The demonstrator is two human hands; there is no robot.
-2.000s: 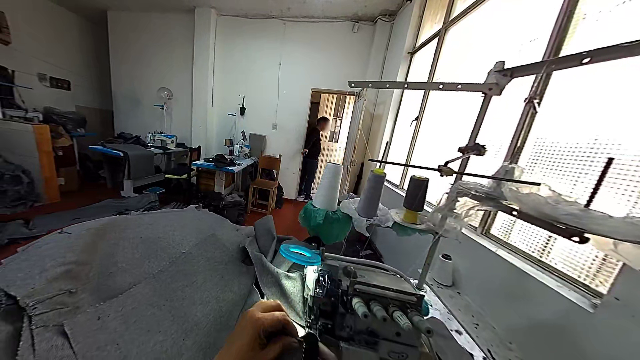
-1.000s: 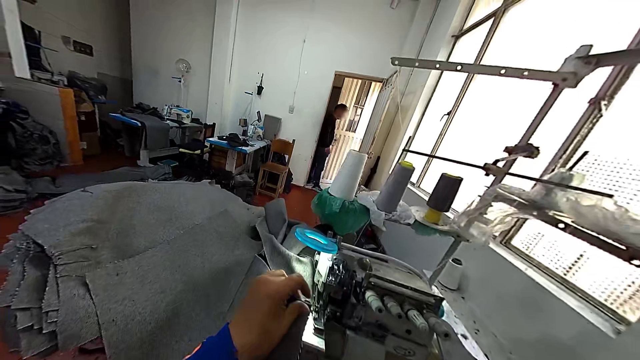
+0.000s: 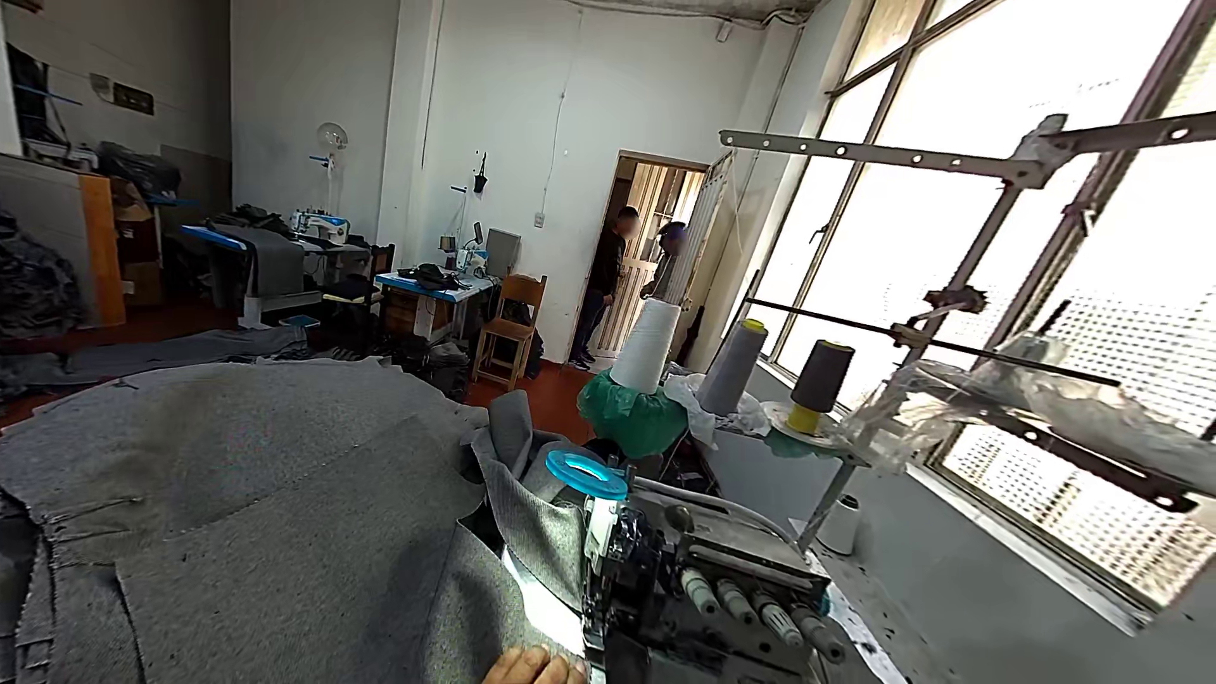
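Observation:
At the bottom edge, the fingers of my left hand (image 3: 535,667) lie on grey fabric beside the needle area of an overlock sewing machine (image 3: 703,579); the palm is cut off, so its grip cannot be told. My right hand is out of view. A large stack of grey fabric pieces (image 3: 256,475) spreads to the left of the machine. A folded grey strip (image 3: 537,532) runs up against the machine's lit presser area. Above the machine head sits a blue ring (image 3: 586,474). Behind it stand a white thread cone (image 3: 646,347), a grey cone (image 3: 731,366) and a black-and-yellow cone (image 3: 820,385).
A metal thread stand (image 3: 959,256) rises at right before the window. Another white cone (image 3: 840,525) stands on the ledge side. Farther back are sewing tables (image 3: 437,283), a wooden chair (image 3: 510,328) and a person (image 3: 608,285) in dark clothes by the doorway. Grey cloth (image 3: 180,353) lies at left.
My left hand has moved down towards the bottom edge, where only its fingers show; the blue sleeve seen a second ago is out of view.

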